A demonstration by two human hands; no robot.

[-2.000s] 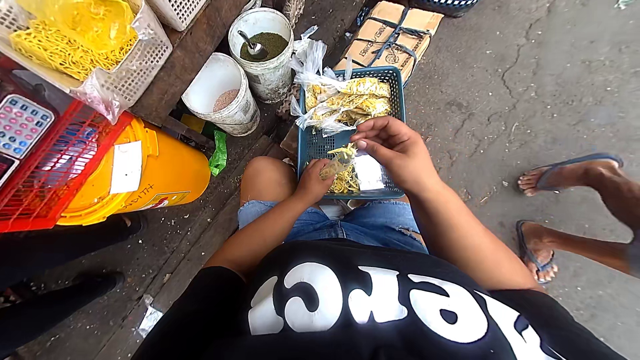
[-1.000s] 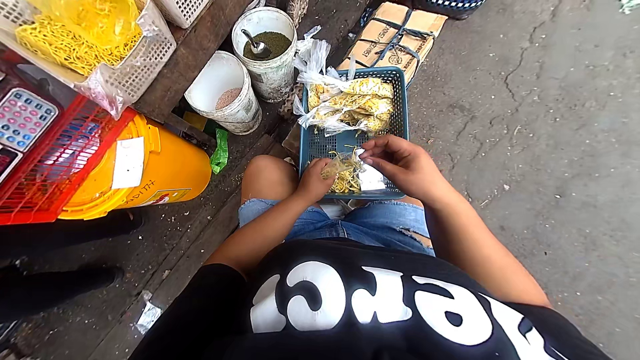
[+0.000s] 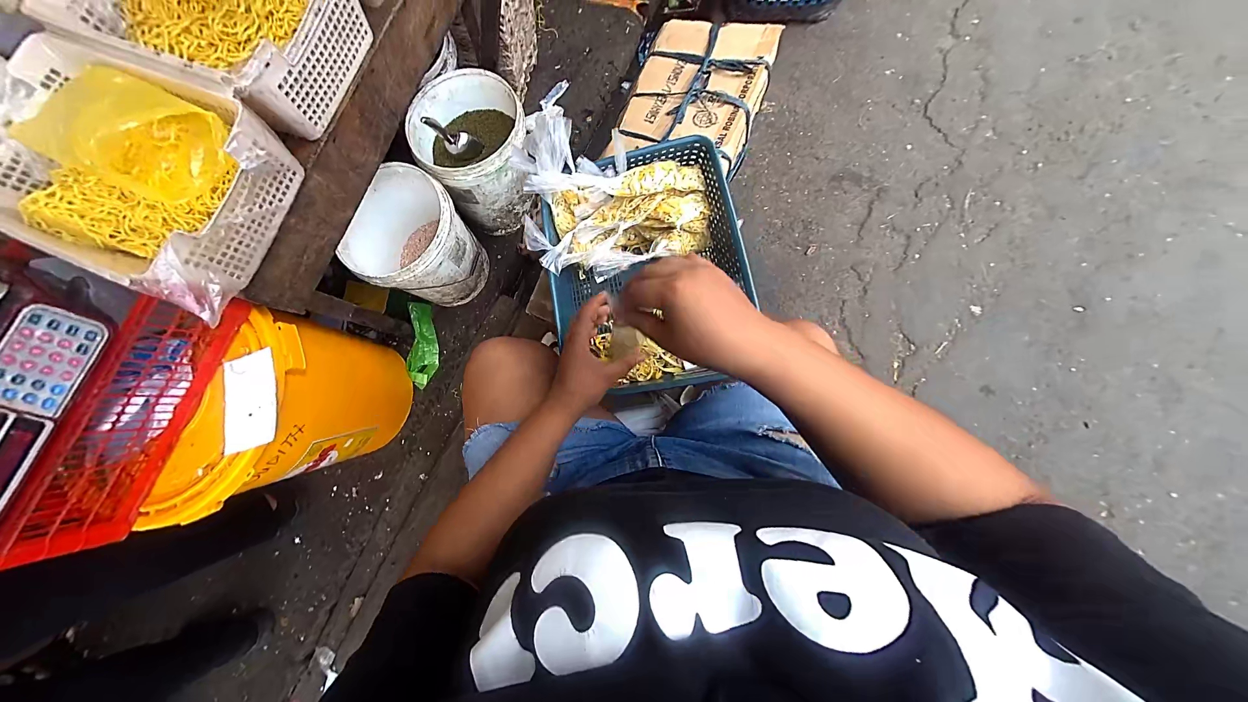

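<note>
A blue plastic basket [image 3: 738, 255] rests at my lap. Clear plastic bags of yellowish sprouts [image 3: 663, 210], with knotted tops, fill its far half. Loose sprouts [image 3: 651, 363] lie in the near half. Over these, my left hand [image 3: 590, 359] has its fingers and thumb around the lower part of a small clear plastic bag [image 3: 624, 339]. The fingers of my right hand [image 3: 678, 302] pinch that bag's upper end; its fingertips are partly hidden behind the hand.
White buckets [image 3: 466, 278] [image 3: 492, 185], one with a scoop, stand left of the basket. Beyond it lies a tied cardboard bundle [image 3: 682, 93]. At left are white crates of yellow noodles [image 3: 278, 190], a red crate [image 3: 185, 390], a yellow-orange bucket [image 3: 341, 390] and a scale with a keypad [image 3: 49, 361].
My right hand has moved up and toward my left hand, over the basket's middle. The person's feet in sandals, seen at right two seconds ago, are out of view.
</note>
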